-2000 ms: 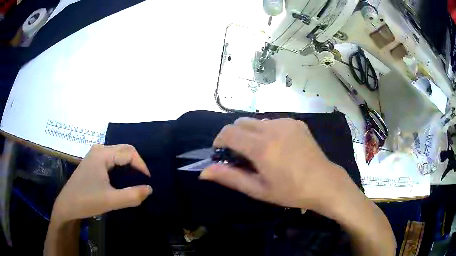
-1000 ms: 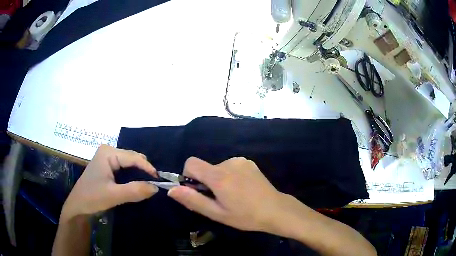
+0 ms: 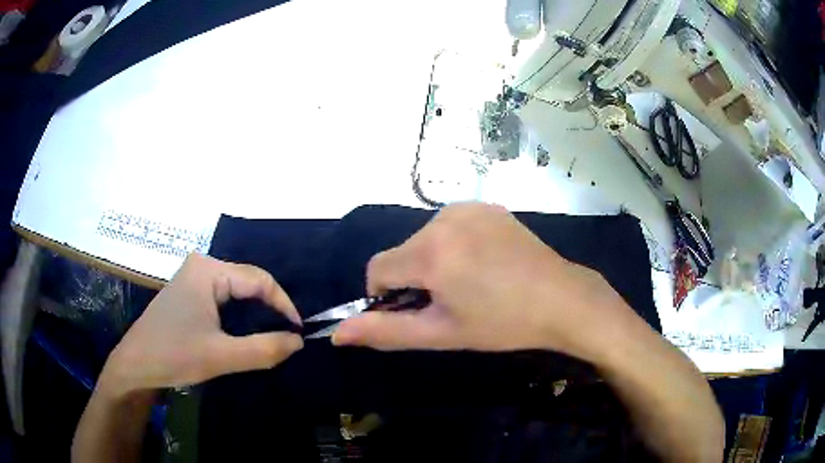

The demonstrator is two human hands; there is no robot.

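Note:
A black garment piece (image 3: 579, 258) lies along the table's front edge and hangs down over it. My right hand (image 3: 479, 285) holds small thread snips (image 3: 336, 316) with a dark handle, their silver blades pointing left and slightly apart. My left hand (image 3: 213, 321) has thumb and forefinger brought together at the blade tips, over the black cloth. The fingertips seem to pinch the cloth or a thread, too small and dark to tell which.
The white sewing machine (image 3: 579, 54) stands at the back right. Shears (image 3: 689, 235) with red cloth and black-looped scissors (image 3: 674, 140) lie right of it. A white roll (image 3: 83, 27) is at the far left, beside a dark fabric strip (image 3: 172, 36) along the far edge.
The snips moved left and down from two seconds ago, then slightly right and up with my right hand. My left thumb and forefinger, apart earlier, have closed together near the tips.

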